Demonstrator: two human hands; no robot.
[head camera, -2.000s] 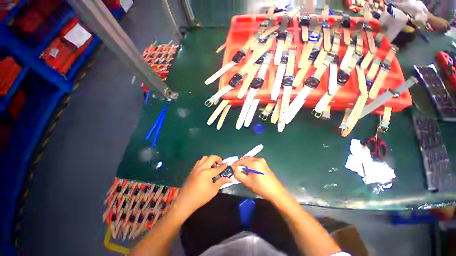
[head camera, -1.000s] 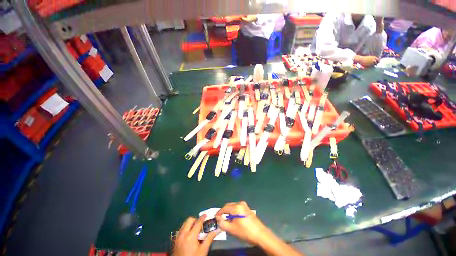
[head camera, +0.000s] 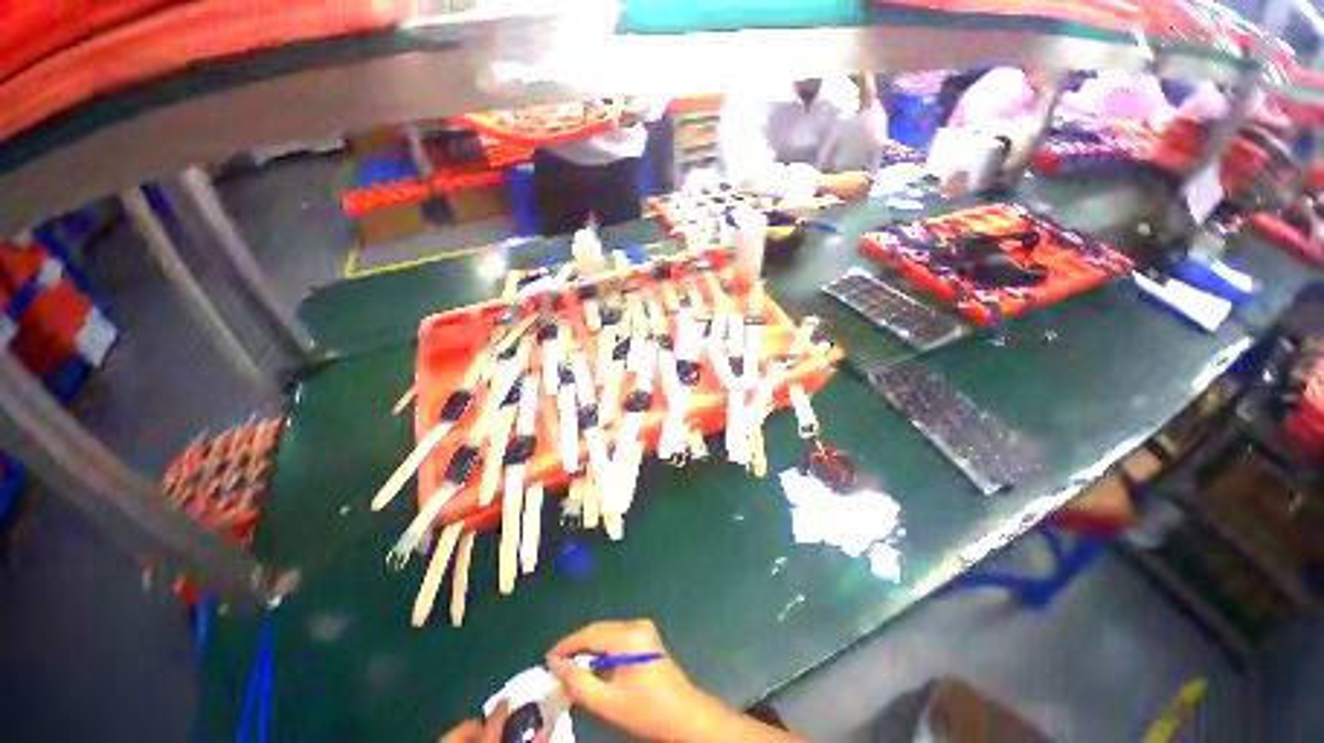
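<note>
My right hand (head camera: 627, 682) is low in the picture, bare, with a blue pen-like tool (head camera: 624, 661) held in its fingers. A dark watch case (head camera: 523, 721) lies on a white cloth (head camera: 552, 703) just left of it, at the bottom edge. My left hand (head camera: 476, 730) shows only as fingertips at the watch's left side; the rest is cut off. A red-orange tray (head camera: 443, 344) stands ahead, with many pale-strapped watches laid across it.
Right of the tray are crumpled white tissue (head camera: 842, 523), red-handled scissors (head camera: 831, 463) and dark parts trays (head camera: 951, 424). A blue disc (head camera: 575, 557) lies before it. Another red tray (head camera: 1002, 290) stands behind. A metal shelf (head camera: 349, 95) hangs overhead. Co-workers sit at the back.
The view has lifted and turned right, so the hands and watch sit lower, with my left hand mostly cut off. My right hand still holds the blue tool beside the watch.
</note>
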